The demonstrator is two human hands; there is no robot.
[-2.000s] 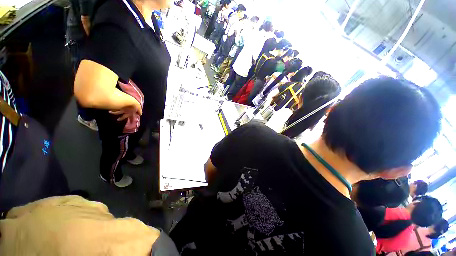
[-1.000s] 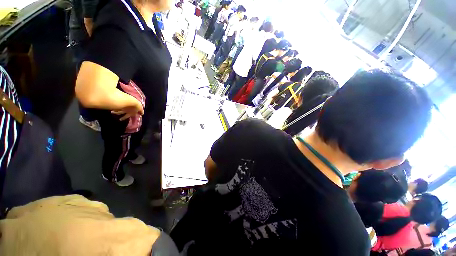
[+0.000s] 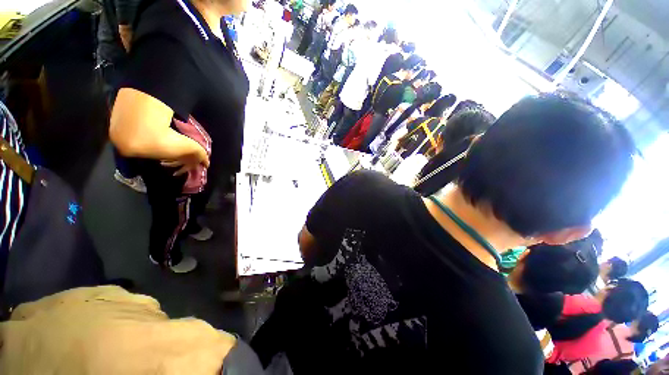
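Neither of my hands is in view. A bulky tan cloth or sleeve [image 3: 110,333] fills the bottom left corner. Beside it is a dark grey-blue apron [image 3: 48,242] with a small light-blue mark, over a black-and-white striped top. A person in a black T-shirt [image 3: 396,286] stands close in front, back turned, with a green cord at the neck. A white table [image 3: 271,212] stands left of that person, with a yellow-black strip [image 3: 326,173] on it.
A person in a black polo [image 3: 194,80] stands left of the table, a hand at the waist over a maroon-pink cloth [image 3: 195,179]. Several people [image 3: 359,84] stand in rows beyond. More people, some in pink-red [image 3: 579,333], are at lower right. Grey floor [image 3: 121,227] shows at left.
The head of the person in the black T-shirt has shifted slightly left and tipped a little lower. More of the people behind it shows at lower right. The rest looks nearly the same.
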